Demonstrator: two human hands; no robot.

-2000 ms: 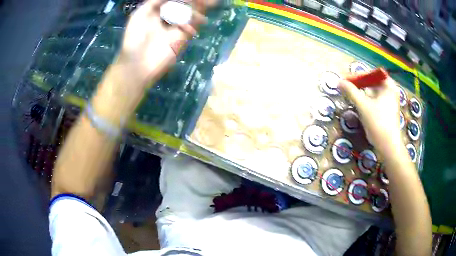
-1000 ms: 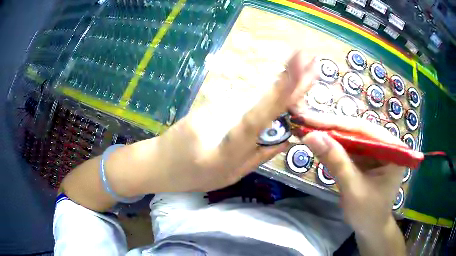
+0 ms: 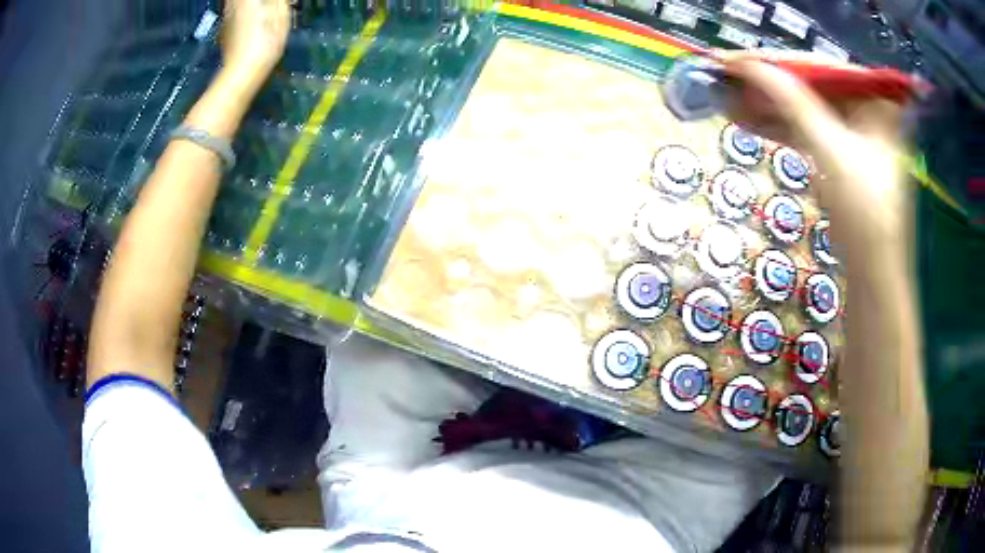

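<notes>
My right hand (image 3: 805,108) holds the red hand tool (image 3: 853,81) at the far right part of the blister tray. A speaker unit (image 3: 691,89) is at its fingertips, over the tray's far edge; whether it is gripped or resting is blurred. My left hand (image 3: 255,32) is at the top edge, partly cut off, and its fingers and anything in them cannot be made out. The blister tray (image 3: 508,173) shows tan pockets at its left and middle. Rows of speaker units (image 3: 686,381) with red lead wires fill its right part, some hidden by my right forearm.
Clear slotted trays (image 3: 324,162) lie at left on the green mat with yellow tape. Stacked parts trays with white labels (image 3: 745,11) stand beyond the far edge. The mat (image 3: 956,324) also shows at right. My lap is below the near edge.
My hands have parted. My left hand has left the speaker unit and moved to the upper left. My right hand has moved to the tray's far side with the red tool.
</notes>
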